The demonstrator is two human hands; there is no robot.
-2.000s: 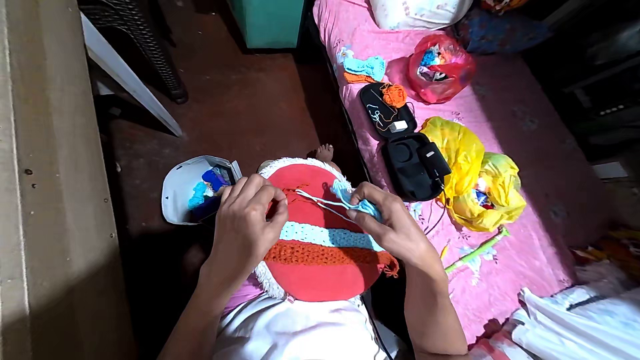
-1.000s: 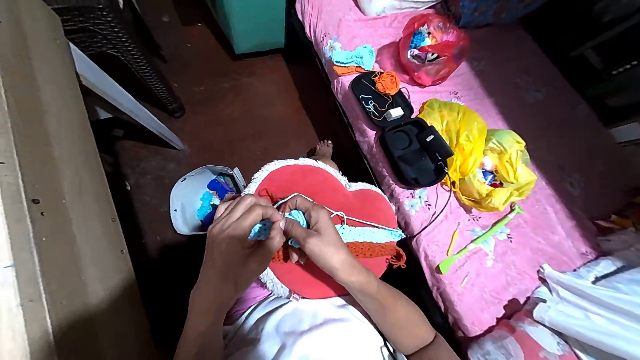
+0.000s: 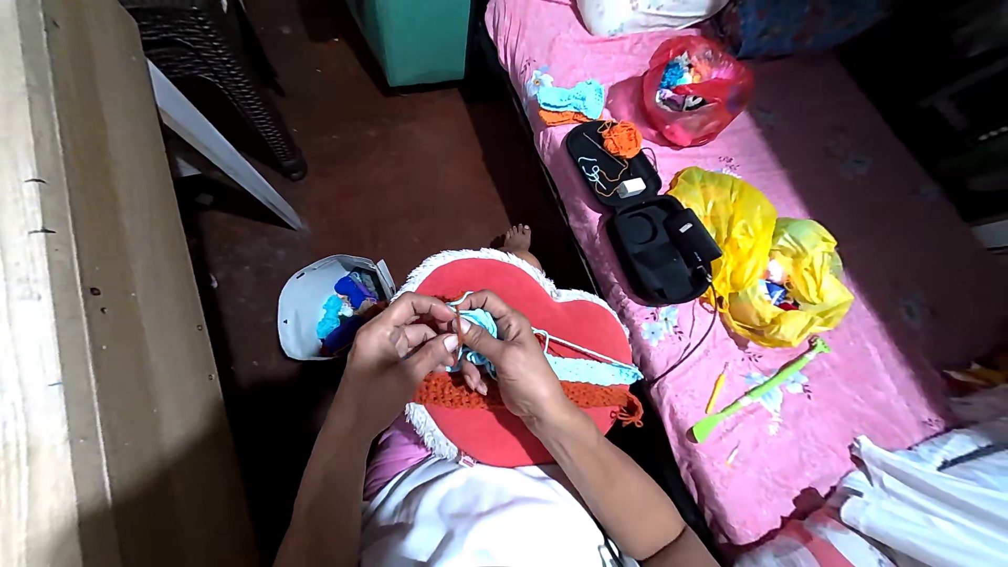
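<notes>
A red heart-shaped cushion (image 3: pixel 504 287) with white fluffy trim lies on my lap. Across it rests a crocheted strip, with a light blue band (image 3: pixel 587 370) above a rust-orange band (image 3: pixel 524 396). My right hand (image 3: pixel 512 346) holds a small bundle of light blue yarn (image 3: pixel 478 335) over the cushion's left half. Close beside it, my left hand (image 3: pixel 405 339) pinches a rust-orange strand between thumb and finger, at the bundle's edge. A light blue strand runs from the hands to the strip's right end. Whether a hook is held cannot be told.
On my left stand a pale container (image 3: pixel 303 303) of yarn and a wooden panel (image 3: pixel 118 315). The pink-sheeted bed (image 3: pixel 827 409) at right carries an open black case (image 3: pixel 646 244), yellow bags (image 3: pixel 732 228), a red bag (image 3: pixel 697 94), crocheted pieces (image 3: pixel 571 98) and a green plastic stick (image 3: pixel 756 394).
My right hand has moved left with the light blue yarn, from the cushion's right side to beside my left hand. An orange strand now shows between the fingers.
</notes>
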